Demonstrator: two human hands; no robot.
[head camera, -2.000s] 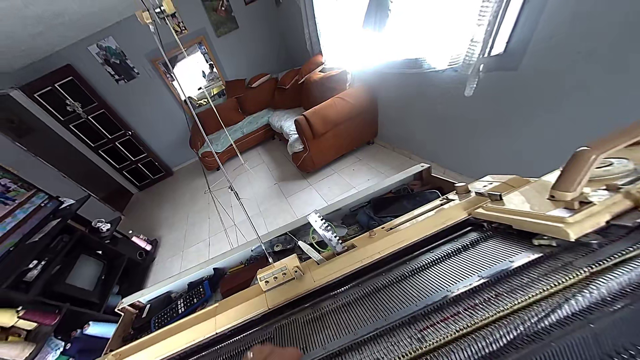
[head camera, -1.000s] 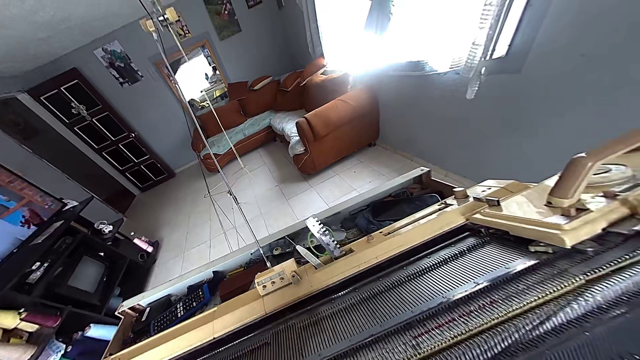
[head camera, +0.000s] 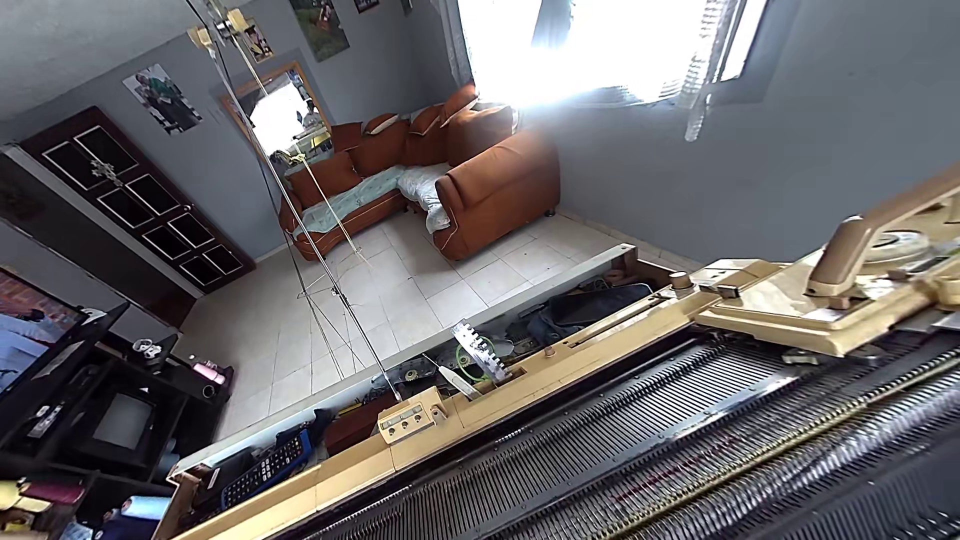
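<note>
Neither of my hands shows in the head view now. A flat-bed knitting machine with a long needle bed runs diagonally across the lower right. Its cream carriage with a brown handle rests on the rails at the right. A small cream row counter is fixed on the back rail. Behind it a white toothed plastic strip curves upright out of the rail. The yarn tension mast rises from the rail toward the upper left. Dark red yarn shows among the needles.
Behind the machine a trough holds a blue-edged calculator, a white-handled tool and dark cloth. Yarn cones lie at the lower left, below a black shelf unit. A brown sofa stands beyond on the tiled floor.
Two seconds ago part of a hand showed at the bottom edge, over the needle bed; it has gone out of view. The carriage has stayed at the right.
</note>
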